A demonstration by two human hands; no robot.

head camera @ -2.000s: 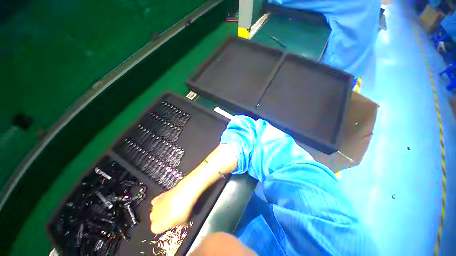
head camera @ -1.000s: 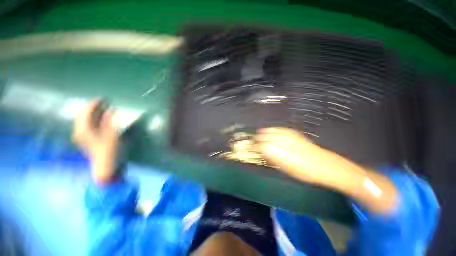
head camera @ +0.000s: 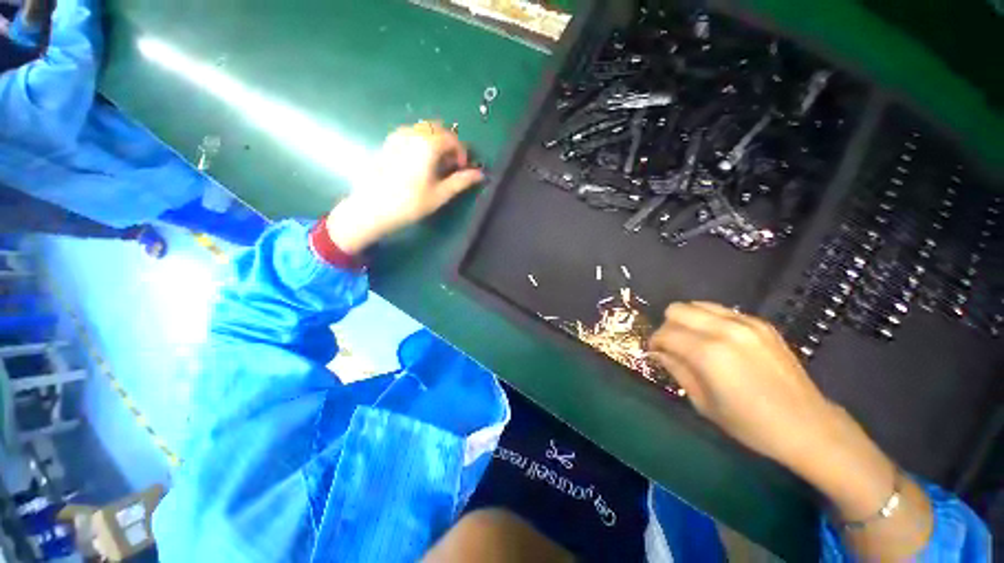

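Note:
The divided black tray point(head camera: 501, 236) lies in front of me. Black plastic housings point(head camera: 661, 132) are jumbled in its left compartment, with a heap of gold metal pins point(head camera: 622, 339) at the near edge. Assembled pieces point(head camera: 881, 258) lie in columns in the right compartment. My left hand point(head camera: 407, 181) is over the green surface just left of the tray, fingers curled; a dark spot shows between thumb and fingers, but whether it is a part is unclear. My right hand point(head camera: 732, 368) has its fingertips at the pin heap's right side; any pin in them is hidden.
A pale ring point(head camera: 491, 95) and a tiny fleck lie on the green bench surface point(head camera: 297, 66) left of the tray. A person's blue sleeve point(head camera: 55, 88) is at the upper left. A cardboard box point(head camera: 119, 526) is at the lower left, by the blue floor.
The view has swung left, off the empty tray. My left hand has come into view and moved beside the tray's left edge. My right hand remains by the pins.

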